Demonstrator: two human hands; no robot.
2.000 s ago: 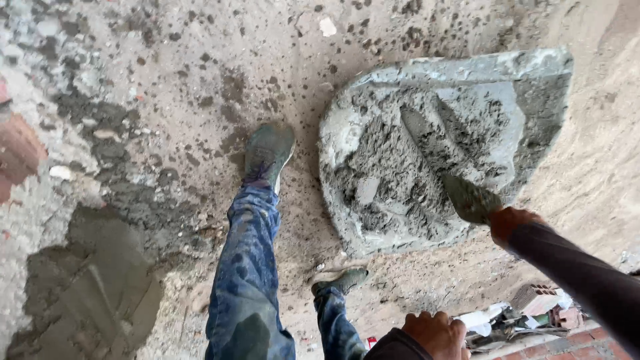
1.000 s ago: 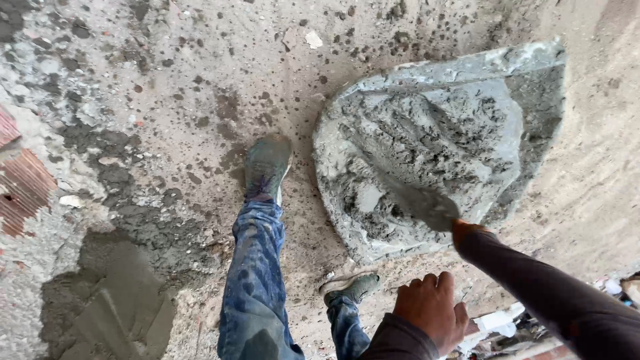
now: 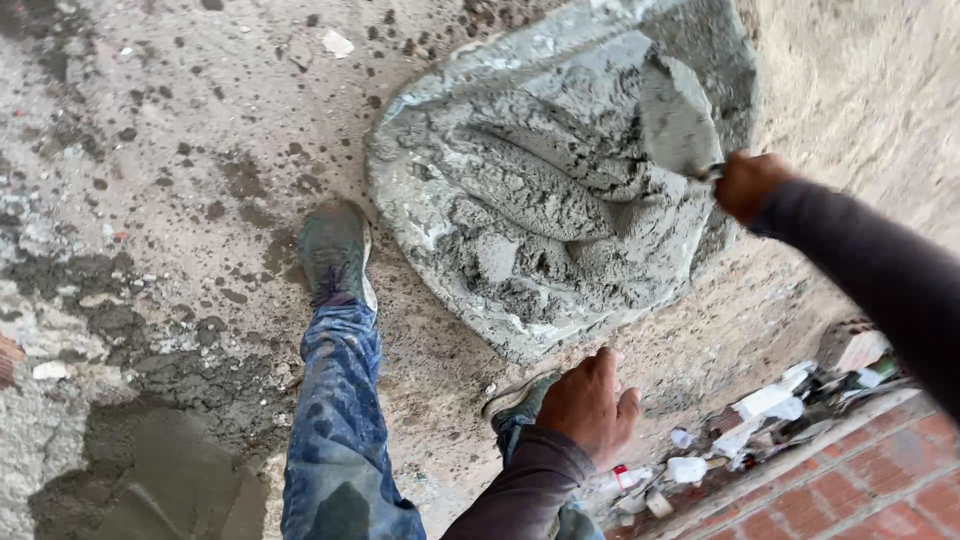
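Observation:
My right hand [image 3: 750, 184] grips the handle of a mason's trowel [image 3: 675, 112], its blade coated in grey mortar and resting at the right part of the mortar heap. The wet mortar [image 3: 525, 187] lies furrowed in a shallow, mortar-crusted mixing container [image 3: 435, 277] with one rounded end. My left hand [image 3: 589, 409] hangs over my shoe, just below the container's lower edge, holding nothing, its fingers partly spread. Both forearms wear dark sleeves.
My shoe [image 3: 334, 251] stands left of the container on a mortar-spattered floor. At lower left lies a smoothed patch of wet mortar [image 3: 172, 472]. Rubble and plastic litter [image 3: 686, 469] lie along a brick wall [image 3: 855, 487] at lower right.
The trowel has moved from the lower part of the mortar to its right part, and fresh furrows show in the heap. My left hand has come further into view since the earliest frame.

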